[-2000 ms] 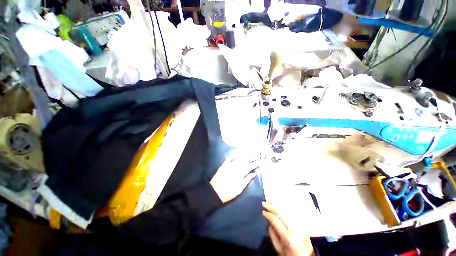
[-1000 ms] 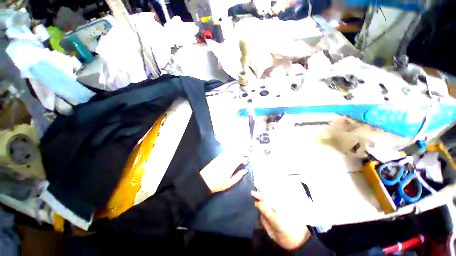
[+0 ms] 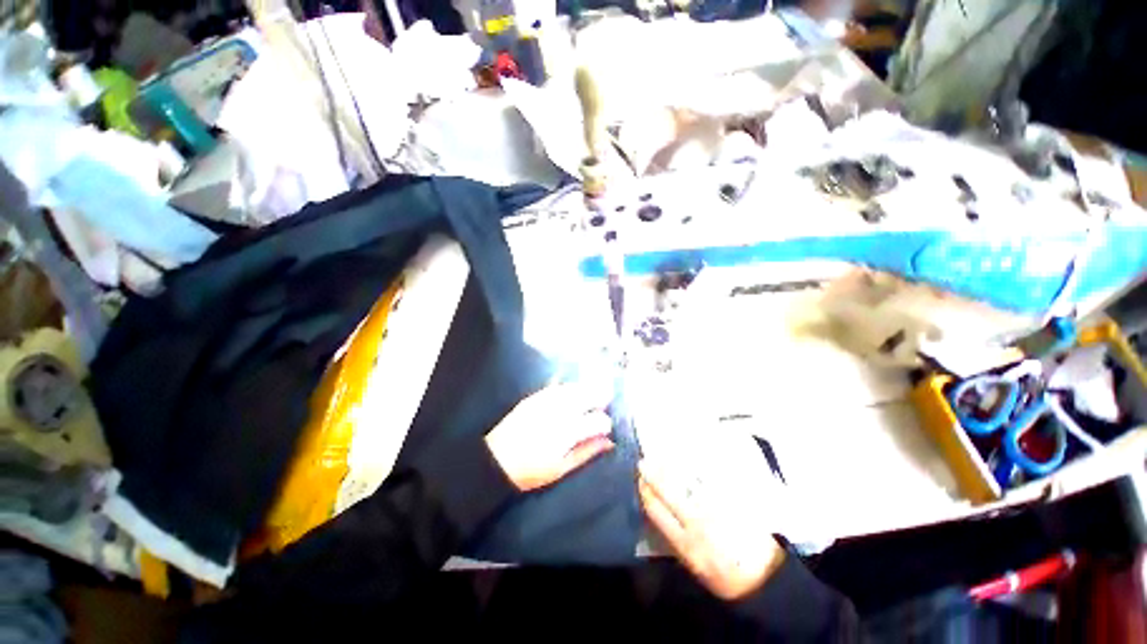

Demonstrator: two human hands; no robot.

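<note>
A dark garment panel (image 3: 572, 510) lies flat on the white table, its right edge running to the bright needle area (image 3: 619, 359) of the sewing machine (image 3: 780, 245). My left hand (image 3: 547, 434) lies on the panel just left of the needle, fingers spread and pressing. My right hand (image 3: 711, 516) is at the panel's right edge, nearer me; its fingers are along the edge, overexposed, and whether they pinch the cloth is unclear. The panel continues up into the dark garment bundle (image 3: 239, 340) at the left. The needle tip is washed out by glare.
Yellow tape (image 3: 330, 434) lies along the left table edge beneath the bundle. A yellow tool tray (image 3: 956, 440) with blue-handled scissors (image 3: 1035, 437) is at the right. A small thin dark object (image 3: 770, 458) lies right of my right hand. White cloth (image 3: 296, 126) is heaped behind.
The view has shifted, so the machine sits higher and further left. The panel's lower part now reaches less far toward me. My right hand has moved up along the edge, closer to the needle.
</note>
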